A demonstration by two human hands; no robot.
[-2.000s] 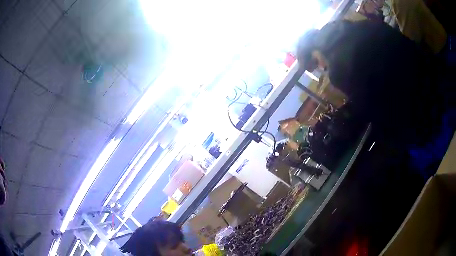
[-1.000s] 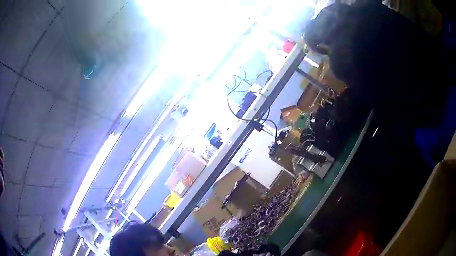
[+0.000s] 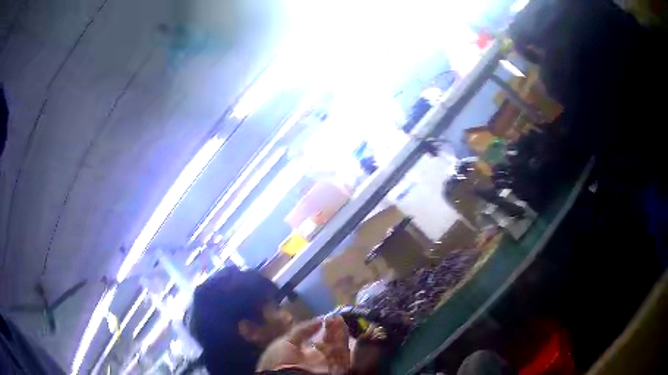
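Note:
Neither of my hands can be made out in the tilted, blurred view. Nearest in front is a green-topped bench [image 3: 469,311] with a pale edge, running up to the right. A heap of small dark parts [image 3: 432,282] lies on it. A metal device or fixture [image 3: 513,216] stands farther up the bench; its details are blurred. Brown cartons [image 3: 351,267] and a white board or box [image 3: 432,198] are behind the heap.
A person [image 3: 238,315] is at the lower left, hands raised near the face. A dark-clothed person [image 3: 608,80] leans at the upper right. A shelf [image 3: 366,198] carries a pinkish bin [image 3: 318,205]. A carton edge [image 3: 637,329] and red object [image 3: 549,351] are at lower right.
The view has shifted, so the bench and shelf sit farther right. The seated person at the lower left shows more, with hands now visible. The yellow item near that person is less visible.

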